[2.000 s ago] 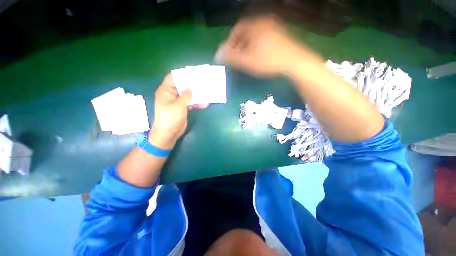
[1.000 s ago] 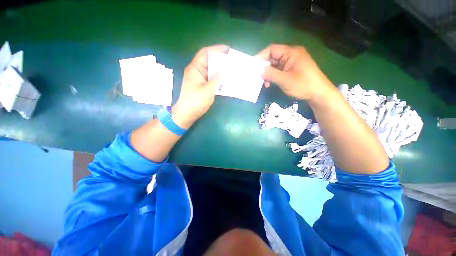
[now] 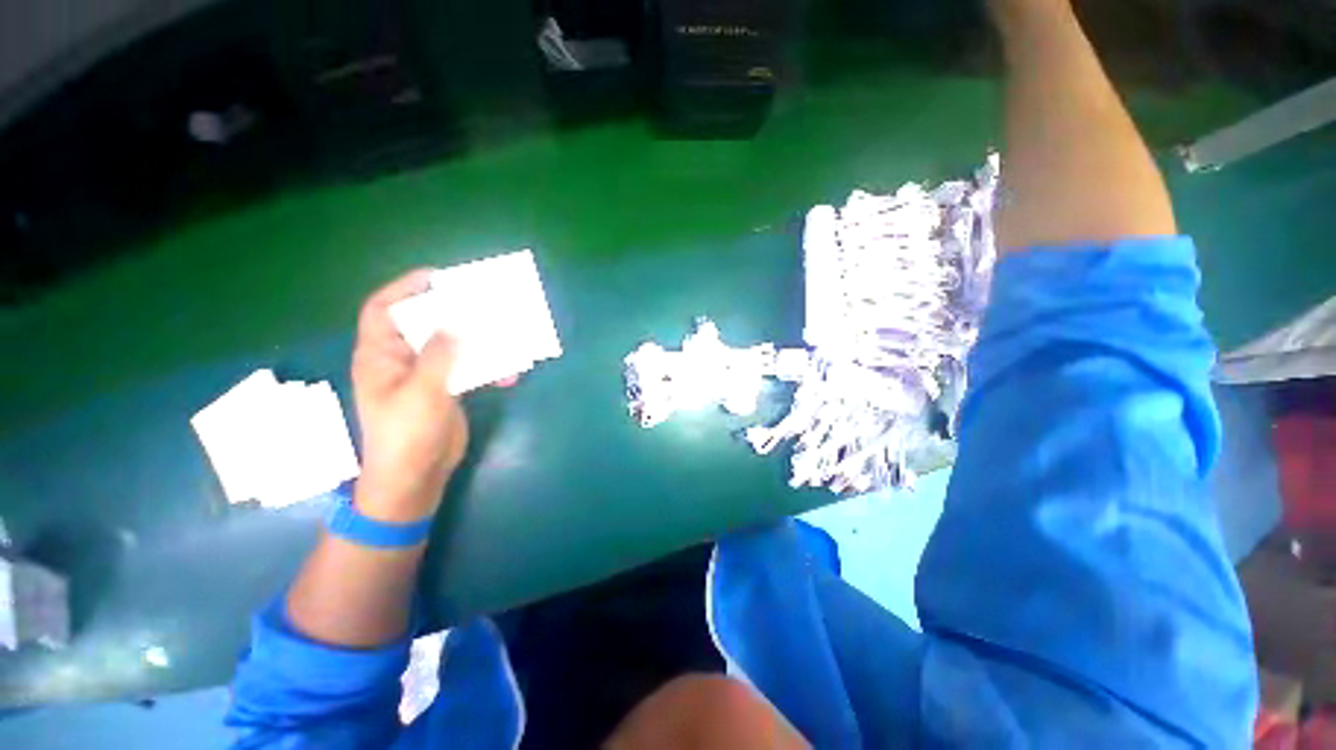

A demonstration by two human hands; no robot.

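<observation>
My left hand (image 3: 406, 403) holds white square leaflets (image 3: 491, 320), slightly fanned, above the green bench. A flat stack of white leaflets (image 3: 276, 440) lies on the bench to its left. My right forearm reaches up and right past the top edge; the hand itself is cut off. A large heap of white cables (image 3: 894, 293) lies left of that forearm, which covers part of its right side. A small group of cables (image 3: 696, 375) lies at the heap's lower left, near the middle.
Dark boxes stand along the far edge; one box has pale print (image 3: 718, 66), and an open box beside it shows something white inside (image 3: 583, 47). White folded papers (image 3: 30, 601) are at the far left. A pale strip lies at the upper right. Red and brown shapes are at the lower right.
My right hand has left the leaflets and moved up out of the picture. My left hand still holds the leaflets. The view has turned and shifted, showing boxes at the far edge.
</observation>
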